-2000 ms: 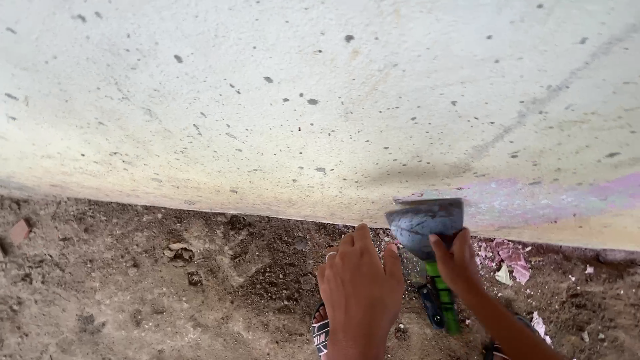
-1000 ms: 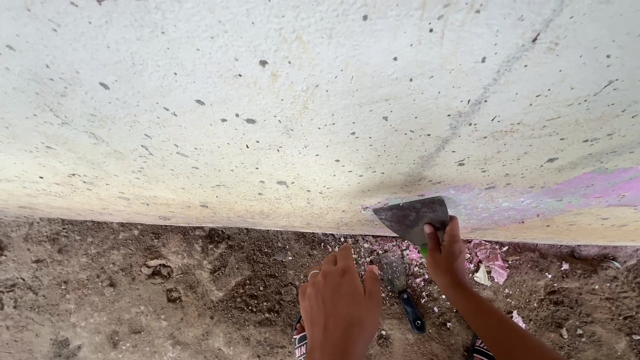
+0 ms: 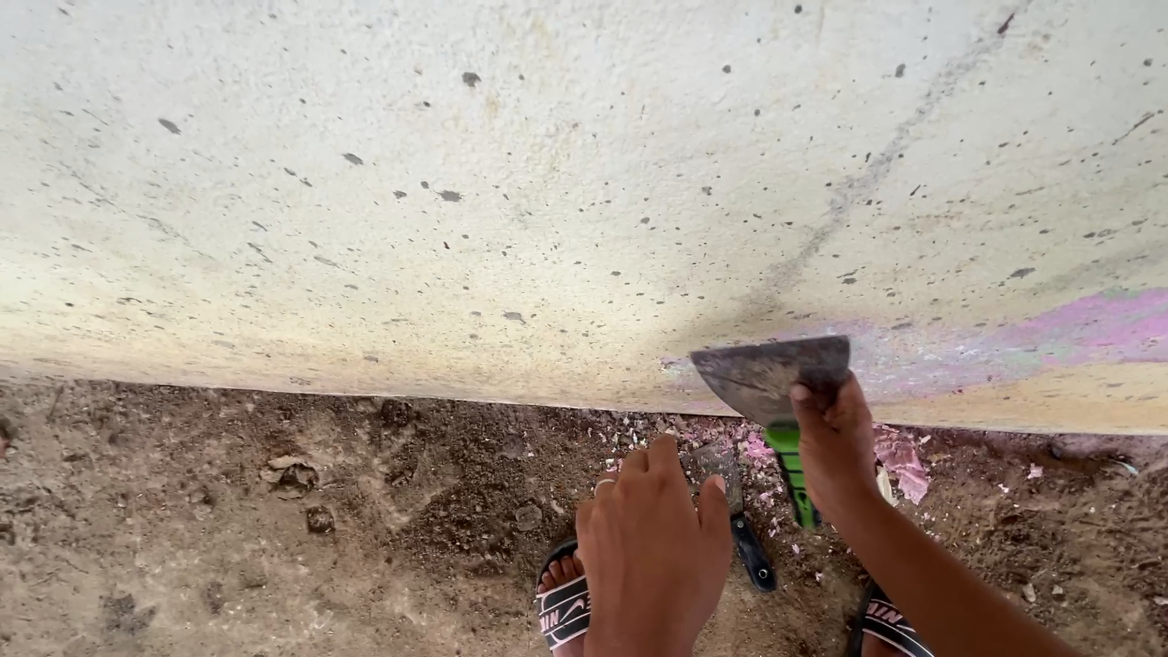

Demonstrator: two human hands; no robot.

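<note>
My right hand [image 3: 835, 443] grips a putty knife [image 3: 776, 374] with a wide, stained metal blade and a green and black handle. The blade's straight edge lies by the low part of a speckled cream wall [image 3: 511, 228], at the left end of a scraped pink and purple patch [image 3: 1077, 338]. My left hand [image 3: 652, 543], with a ring on one finger, is held palm down above the ground, holding nothing that shows. Just right of it, a second scraper with a black handle [image 3: 753, 552] lies on the dirt, its blade partly hidden by that hand.
Pink paint chips [image 3: 903, 461] and small flakes litter the dirt ground [image 3: 411, 547] along the wall's foot. My feet in black strapped sandals [image 3: 566, 607] stand below, one at each side of the scraper on the ground. A dry leaf-like scrap [image 3: 290, 472] lies to the left.
The putty knife's blade has tilted from its pose one second ago, its edge now more level. The black-handled scraper on the ground shows more clearly than two seconds ago. The view has shifted slightly.
</note>
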